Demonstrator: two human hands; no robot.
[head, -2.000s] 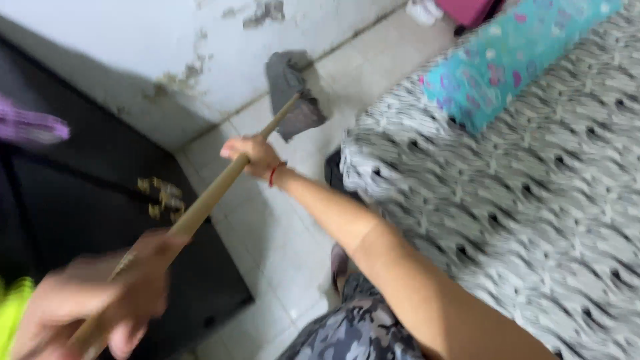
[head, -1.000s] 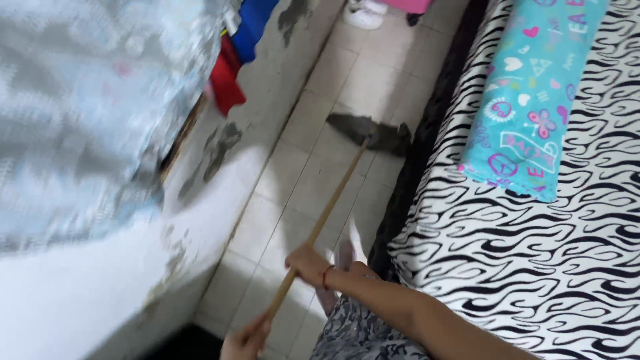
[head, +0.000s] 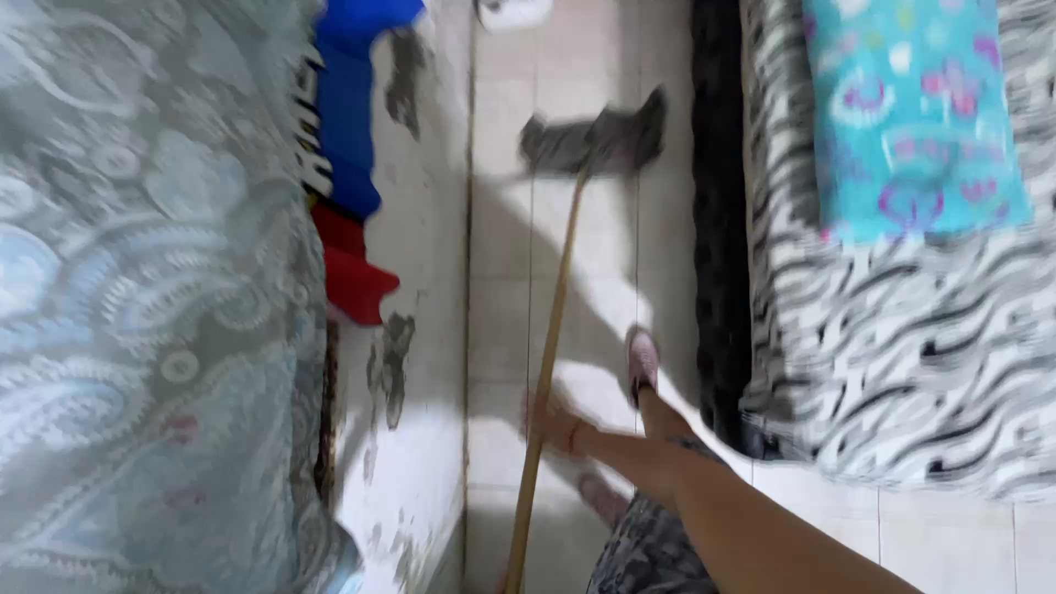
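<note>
My right hand [head: 551,425], blurred and with a red band at the wrist, is closed around a long wooden pole [head: 554,318]. A sliver of my left hand [head: 500,586] shows against the pole at the bottom edge; the rest is out of frame. From my hands the pole runs forward to a dark grey mop cloth [head: 594,140], which lies spread across the pale floor tiles [head: 503,330] at its far end. The cloth is blurred, with its two ends bent forward.
At right stands a bed with a black-and-white patterned cover [head: 899,355] and a turquoise printed bundle [head: 916,124]. A peeling wall [head: 421,247], blue and red fabric [head: 346,124] and a paisley cloth [head: 148,289] line the left. My shod foot [head: 643,356] is beside the pole; a white shoe [head: 513,12] lies ahead.
The view has swung widely. The mop cloth, beside the wall two seconds ago, now lies out on the tiles between wall and bed. My left hand has almost left the frame.
</note>
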